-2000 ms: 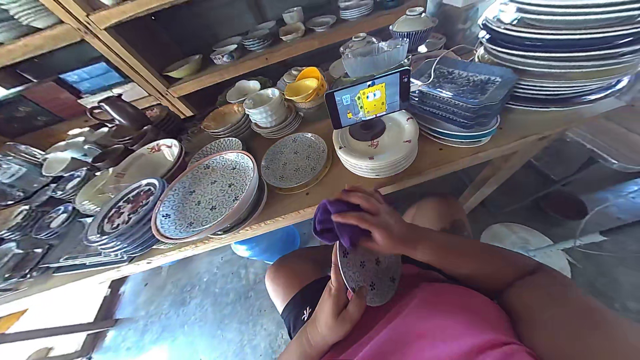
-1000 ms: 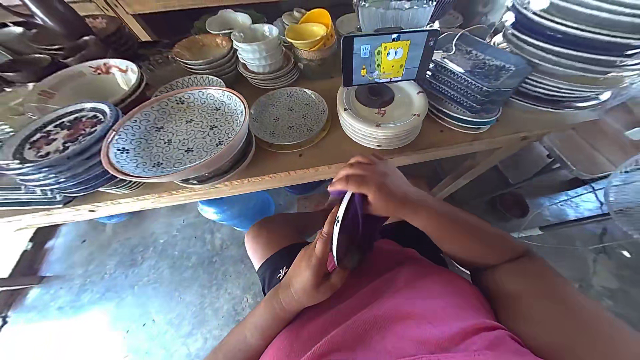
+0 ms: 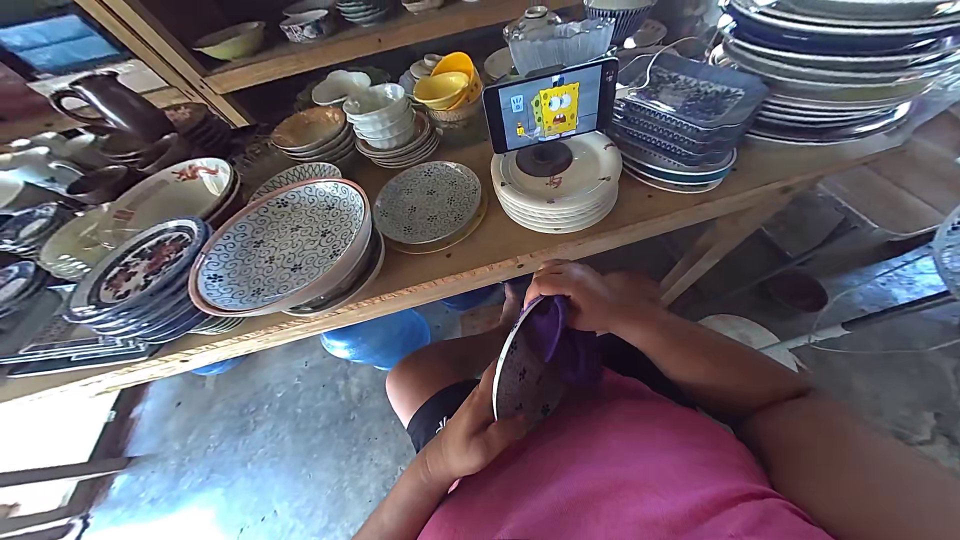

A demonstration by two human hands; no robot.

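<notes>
Above my lap, a ceramic plate with small dark flower marks (image 3: 525,382) stands steeply tilted. My left hand (image 3: 476,427) grips its lower left rim, thumb on the patterned face. A purple cloth (image 3: 559,341) is bunched in my right hand (image 3: 581,292), pressed on the plate's upper edge; part of the cloth hangs down over the patterned face. Nearest on the table are a similar round patterned plate (image 3: 427,202) on top of a yellowish one, and a stack of white plates (image 3: 555,180).
The wooden table (image 3: 465,277) carries a large patterned bowl (image 3: 285,247), blue-rimmed plates (image 3: 142,262), square blue dishes (image 3: 682,97) and a tall plate stack (image 3: 832,67). A phone (image 3: 551,105) stands by the white plates. Blue basins (image 3: 379,337) sit under the table edge.
The plate has turned from showing its patterned face broadly, through nearly edge-on, to a steep tilt with part of that face visible. My right hand and the cloth have shifted along its upper edge.
</notes>
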